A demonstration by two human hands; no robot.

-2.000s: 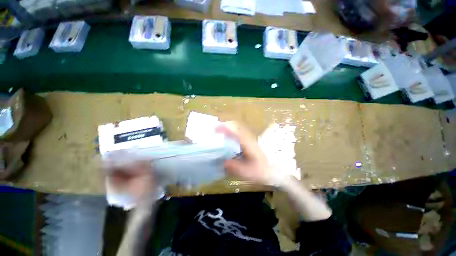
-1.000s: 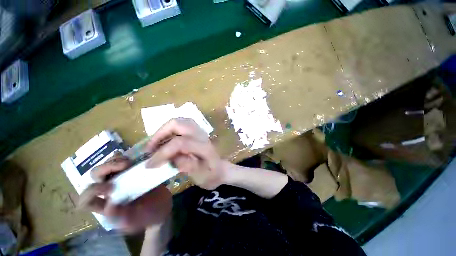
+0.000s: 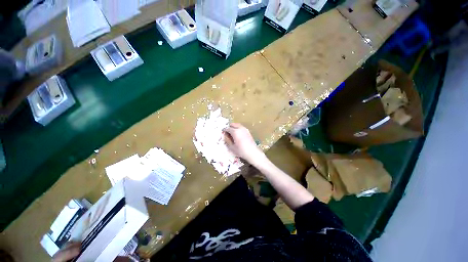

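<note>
My left hand point(image 3: 68, 252), partly hidden and near the bottom left edge, holds a white retail carton point(image 3: 114, 225), now box-shaped with a black band and a flap raised. My right hand point(image 3: 239, 140) is on the right side of the pile of small white cards point(image 3: 209, 137); its fingertips touch the pile, and I cannot tell if they grip a card. Printed leaflets point(image 3: 163, 175) lie on the bench between the carton and the cards. The flat carton stack point(image 3: 64, 225) lies behind the held carton, partly covered by it.
A green conveyor point(image 3: 87, 97) runs beyond the cardboard-covered bench point(image 3: 246, 92). It carries trays with devices point(image 3: 117, 57) and open cartons point(image 3: 215, 28) standing upright. A large brown scrap carton point(image 3: 354, 115) and loose brown cardboard point(image 3: 354, 176) are at the right, below the bench edge.
The carton has gone from flat to box-shaped. My right hand has left it and moved right to the card pile. My left hand has moved down and left with the carton. The view has turned.
</note>
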